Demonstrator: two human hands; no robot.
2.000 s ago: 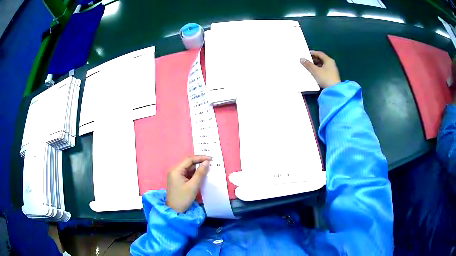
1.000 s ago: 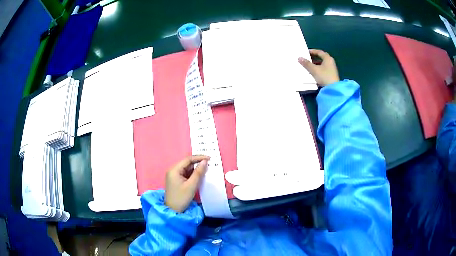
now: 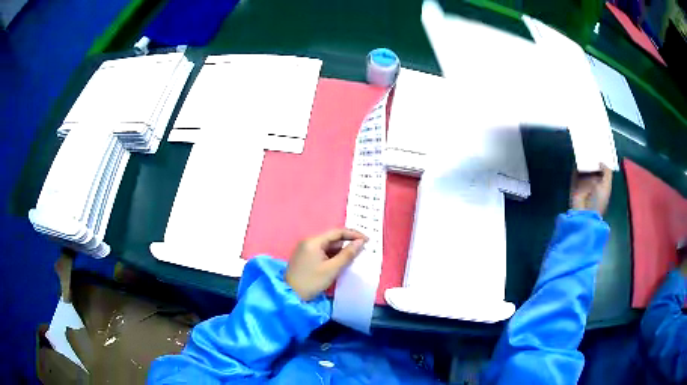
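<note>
My right hand point(image 3: 593, 192) is out to the right, closed on the lower end of a white box blank point(image 3: 584, 113). That blank is raised, tilted and blurred over the far right part of a stack of blanks point(image 3: 459, 241). My left hand point(image 3: 328, 263) has thumb and forefinger together at the lower printed part of the label strip point(image 3: 369, 180); whether a label or the strip is between them is too small to tell. Bare backing paper point(image 3: 354, 301) hangs at the near table edge. The label roll point(image 3: 383, 68) stands at the strip's far end.
Another blank point(image 3: 218, 188) lies left of the red sheet point(image 3: 301, 180). A thick stack of blanks point(image 3: 83, 180) is at the far left of the dark-green table. A second red sheet point(image 3: 655, 233) and another person's sleeve point(image 3: 667, 316) are at the right. Brown cardboard point(image 3: 143, 346) is below.
My right hand has moved right with a blank, lifting and turning it off the stack. My left hand stays at the strip. The view has turned, shifting the table's things across the picture.
</note>
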